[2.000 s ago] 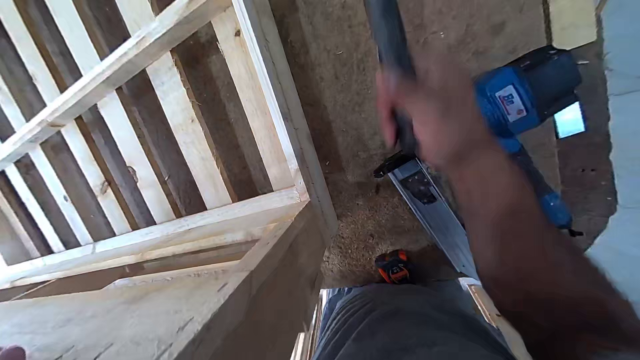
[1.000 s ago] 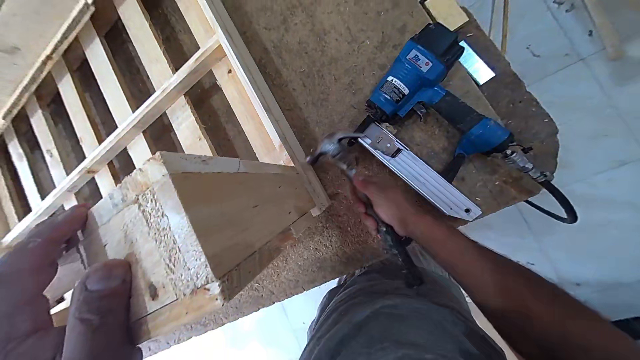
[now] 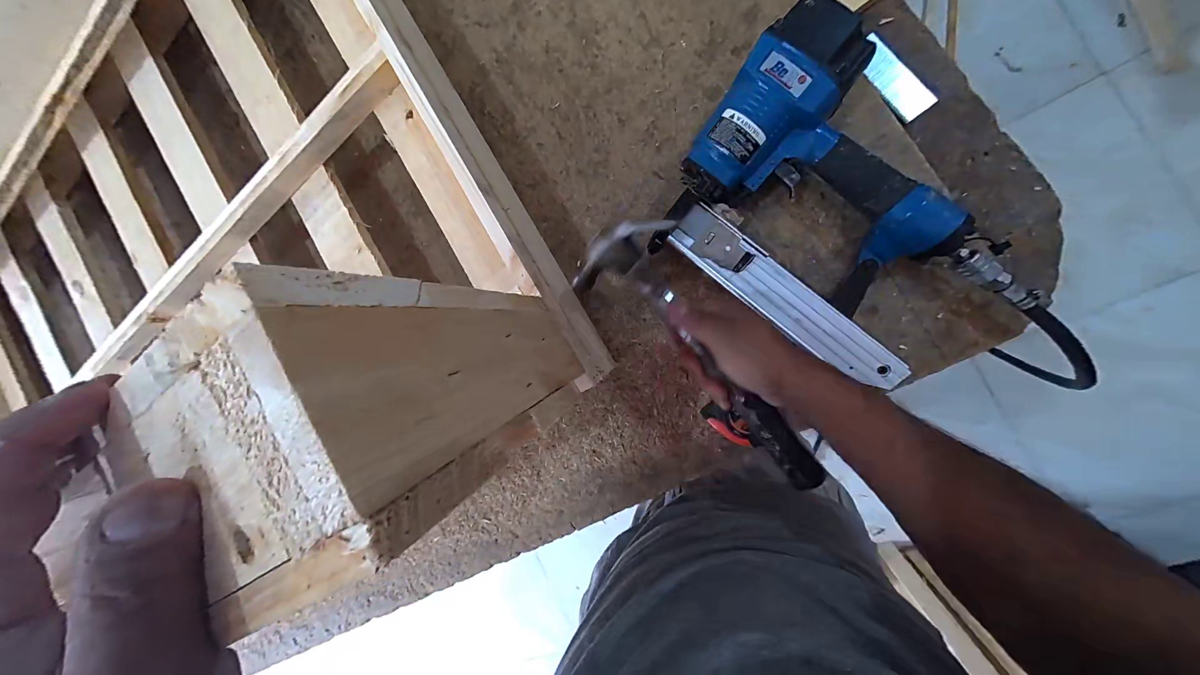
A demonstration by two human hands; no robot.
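My right hand [image 3: 727, 342] is closed around the black grip of a claw hammer [image 3: 623, 248], whose blurred metal head is beside the lower corner of a slatted wooden frame [image 3: 469, 169]. At the lower left, my left hand [image 3: 122, 553] holds the near end of a boxed wooden leg or beam [image 3: 403, 394], thumb on its rough end face. This piece stands up towards me from the frame's corner. A blue pneumatic nailer [image 3: 759, 122] with a silver magazine [image 3: 797, 305] lies to the right of the hammer.
A worn particle board [image 3: 525, 478] lies under the frame and nailer. A black air hose [image 3: 1078, 352] runs off the nailer's handle. Part of an orange and black tool [image 3: 727, 427] shows behind the hammer grip. Pale floor tiles [image 3: 1106, 206] lie beyond the board's edge.
My left hand has come onto the end of the wooden piece. My right hand, blurred over the nailer's magazine two seconds ago, is now lower, beside the frame's corner. The view has shifted.
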